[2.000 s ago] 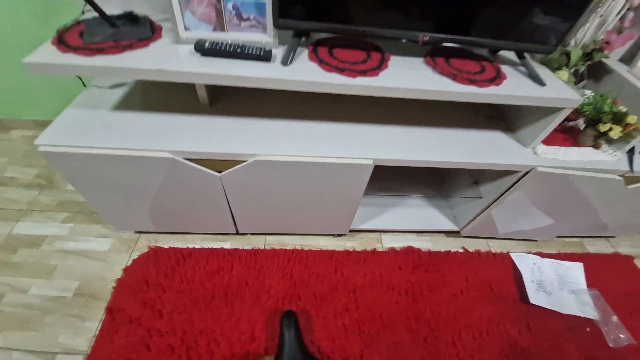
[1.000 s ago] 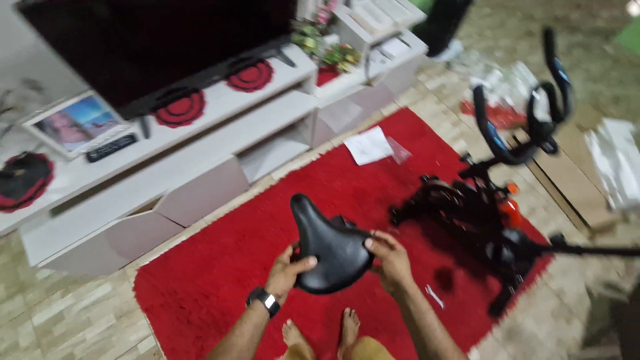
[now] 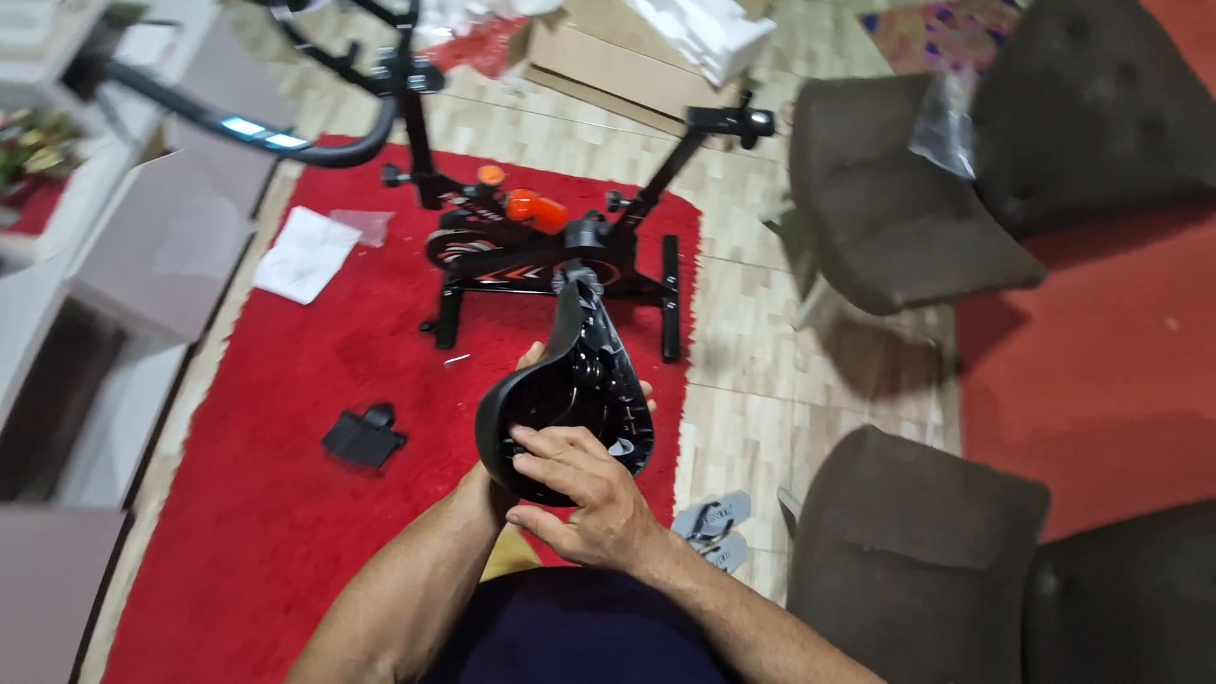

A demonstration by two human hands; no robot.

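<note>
A black bicycle saddle [image 3: 567,399] is turned with its hollow underside up and its nose pointing away from me. My left hand [image 3: 530,357] holds it from beneath; only fingertips show past the sides and the palm is hidden. Over the rear edge lies my right hand [image 3: 581,480], its fingers inside the hollow and its thumb outside. Beyond the saddle, a black exercise bike [image 3: 518,261] stands on the red rug. Its seat post [image 3: 665,171] has no saddle on it, and its handlebar [image 3: 332,152] is at the upper left. An orange bottle [image 3: 537,211] sits on the frame.
On the rug [image 3: 285,532] lie a small black item [image 3: 365,437], a white paper [image 3: 309,255] and a small metal tool [image 3: 457,360]. The white cabinet [image 3: 142,256] borders the left. Brown chairs [image 3: 902,541] and grey flip-flops [image 3: 712,522] are to the right; a cardboard box [image 3: 617,76] lies behind.
A second ago the saddle was top side up between both hands; now its underside faces up. My right hand has moved onto its rear. The view has swung right toward the bike.
</note>
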